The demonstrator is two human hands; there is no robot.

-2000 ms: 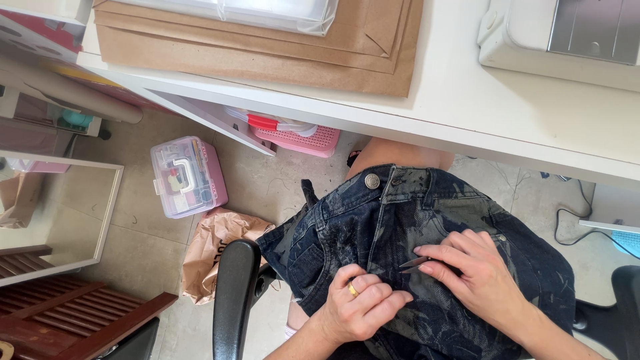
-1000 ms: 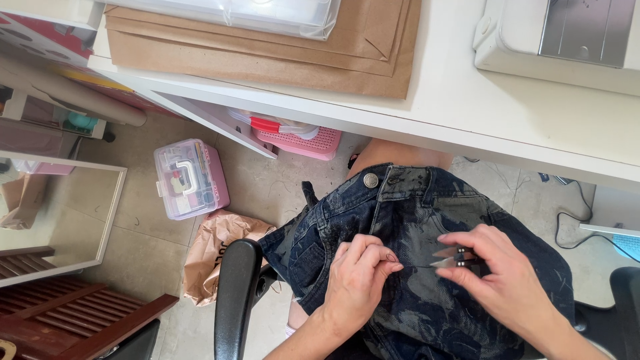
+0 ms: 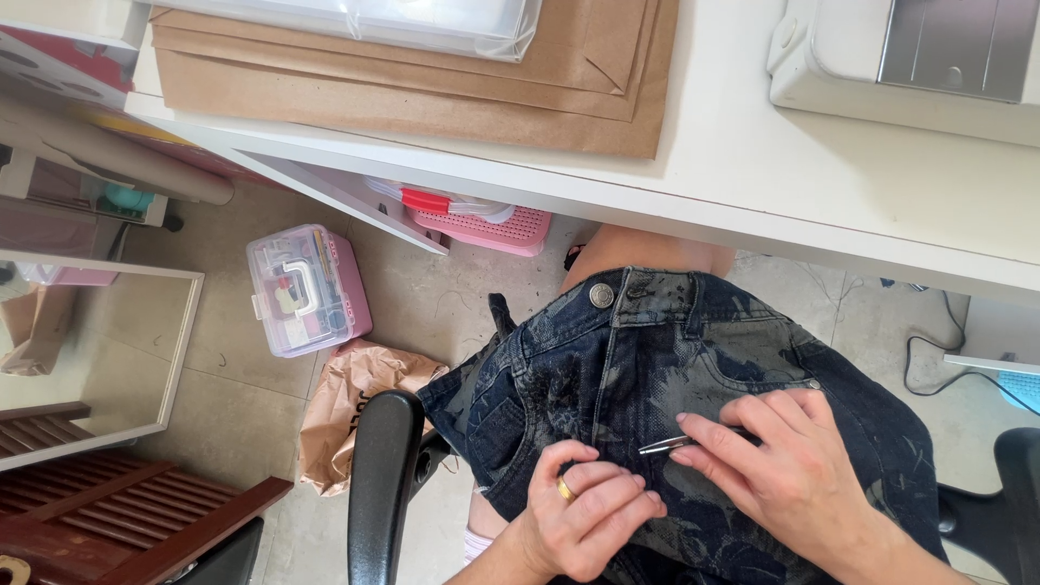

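Dark patterned denim jeans (image 3: pixel 650 366) with a metal waistband button (image 3: pixel 601 295) lie spread over my lap. My right hand (image 3: pixel 772 455) grips a small pointed metal tool, seemingly thread snips or tweezers (image 3: pixel 666 444), whose tip points left just above the fly area. My left hand (image 3: pixel 589 508), with a ring on one finger, is curled at the lower part of the garment, left of the tool tip. Whether it pinches a thread or some cloth cannot be told. Frayed dark stitching (image 3: pixel 569 394) shows beside the fly.
The white table edge (image 3: pixel 569 199) runs across above my lap, with brown paper envelopes (image 3: pixel 390 101) and a white machine (image 3: pixel 845 73) on it. Black chair armrests (image 3: pixel 382 487) flank me. A pink-and-clear case (image 3: pixel 301 292), a crumpled paper bag (image 3: pixel 349 406) and a mirror (image 3: pixel 106 349) are at left.
The tool lay across my right hand's fingers a second ago; now its tip points left toward my left hand. My left hand has moved lower and curled its fingers.
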